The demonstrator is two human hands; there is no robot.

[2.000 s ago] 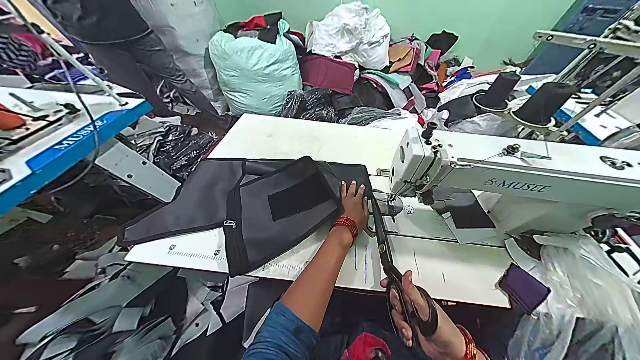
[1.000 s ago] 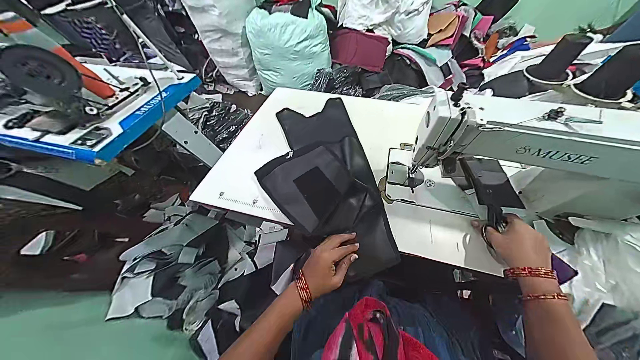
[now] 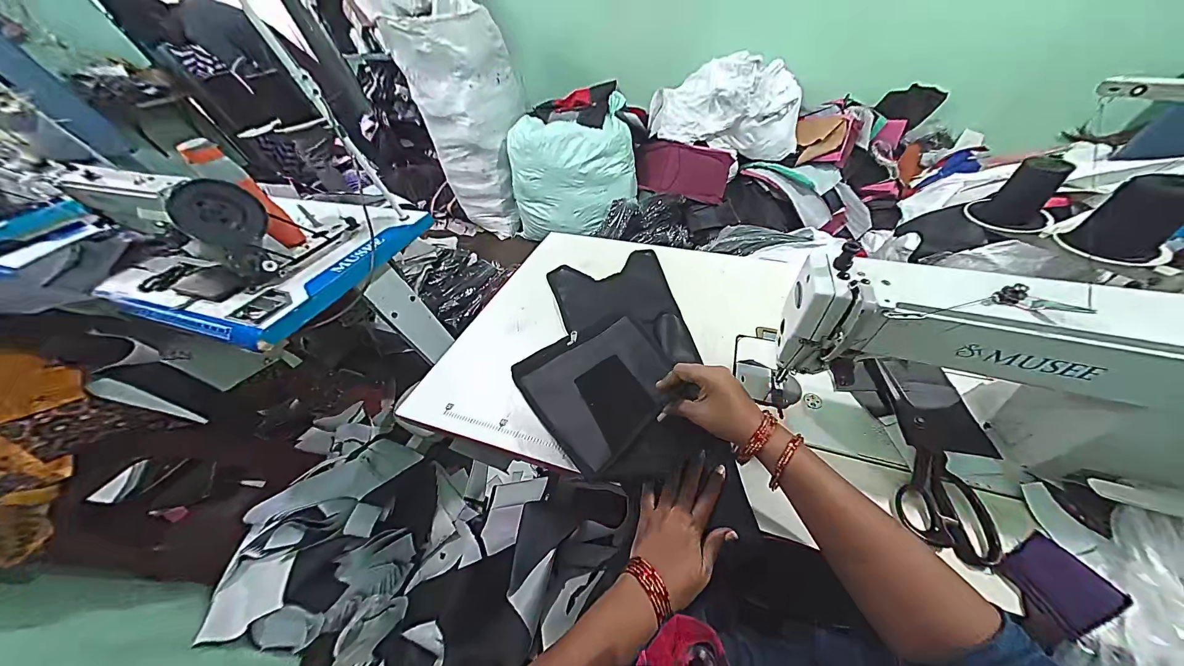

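A black fabric piece with a stitched-on pocket panel (image 3: 606,388) lies on the white sewing table (image 3: 499,324), its lower end over the front edge. My left hand (image 3: 678,536) rests flat on that lower end, fingers spread. My right hand (image 3: 708,398) pinches the fabric at the right side of the panel between thumb and fingers. To the right stands a white sewing machine (image 3: 971,333), its needle area beside my right wrist. Black-handled scissors (image 3: 945,518) lie at the table's right, their blades over dark fabric.
Two black thread cones (image 3: 1031,190) stand behind the machine. Another sewing machine (image 3: 139,199) stands at the left. Fabric scraps (image 3: 370,546) lie heaped below the table. Stuffed sacks (image 3: 573,171) and cloth pieces line the wall. A purple cloth (image 3: 1064,583) lies at the right front.
My right hand has let go of the scissors and moved left to the black fabric. The fabric, first spread toward the left, has been turned on the table. The view has shifted.
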